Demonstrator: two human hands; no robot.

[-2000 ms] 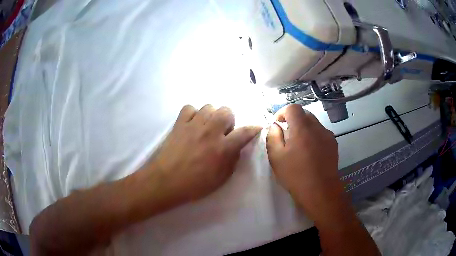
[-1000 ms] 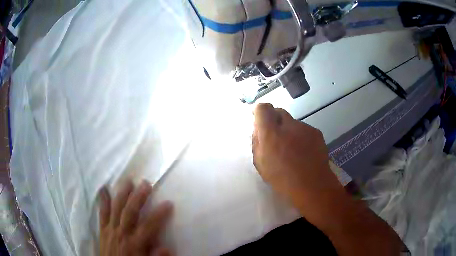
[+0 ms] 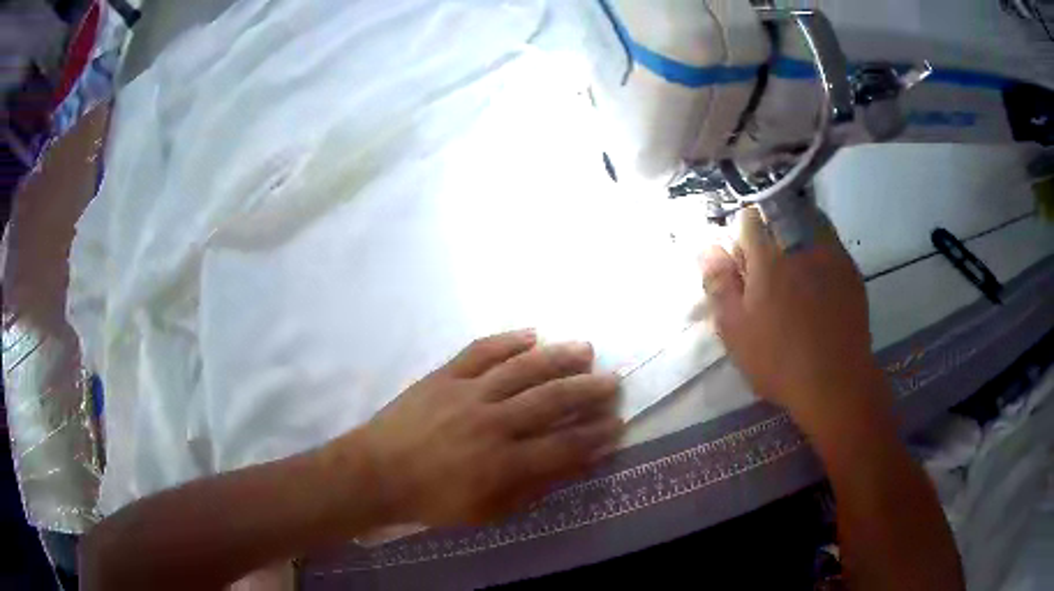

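Note:
A thin white fabric piece (image 3: 312, 300) lies spread over the table, wrinkled at the left and washed out by lamp glare near the needle area. My left hand (image 3: 509, 421) lies palm down on the fabric near the table's front edge, fingers slightly apart. My right hand (image 3: 792, 300) is close beside the presser foot (image 3: 719, 208), its thumb and index finger near each other at the glare. Whether it pinches the fabric there is hidden by glare and the machine parts. The sewing machine head (image 3: 693, 69) stands above, white with a blue stripe.
Black thread snips (image 3: 966, 266) lie on the table right of my right hand. A grey ruler strip (image 3: 578, 496) runs along the front edge. A pile of white pieces (image 3: 1006, 473) is below the edge at right. A brown covering (image 3: 52, 277) is at the left end.
The fabric has shifted away from the front edge, uncovering the ruler strip. My left hand has moved right and flattened on the fabric. My right hand is closer to the presser foot.

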